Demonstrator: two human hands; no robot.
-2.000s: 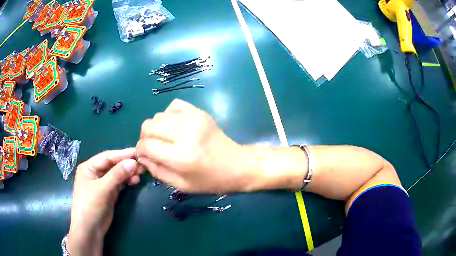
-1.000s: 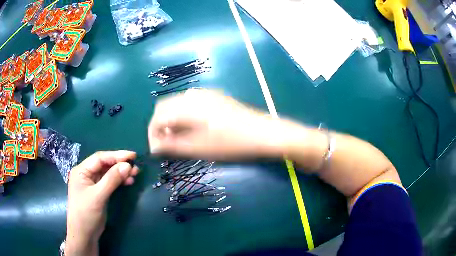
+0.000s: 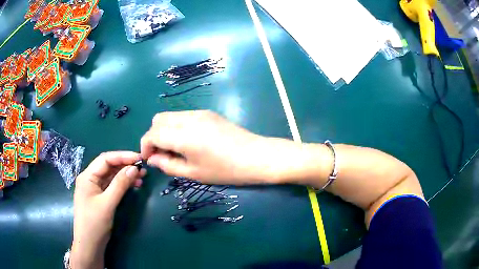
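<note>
My left hand (image 3: 102, 184) pinches a tiny black connector piece (image 3: 138, 164) between thumb and fingertips. My right hand (image 3: 197, 147) meets it from the right, its fingertips closed at a small silvery end of a wire lead at the piece; the rest of the lead is hidden by the fingers. Loose black wire leads (image 3: 191, 71) lie above my right hand, with a single lead (image 3: 185, 91) just below them. A pile of joined leads (image 3: 202, 198) lies below my right hand, its top edge partly covered. Small black pieces (image 3: 121, 111) lie in two clusters, upper left of my hands.
Orange circuit boards (image 3: 49, 83) line the left side, with a clear bag of black parts (image 3: 65, 157) beside them. A clear bag of white parts (image 3: 149, 20) lies at the top. White sheets (image 3: 331, 39), a crumpled clear bag (image 3: 393, 41) and a corded yellow tool (image 3: 428, 29) lie upper right.
My right hand has come back left and down to meet my left hand's fingertips. One lead fewer lies just below the upper pile than two seconds ago. My left hand stays nearly in place.
</note>
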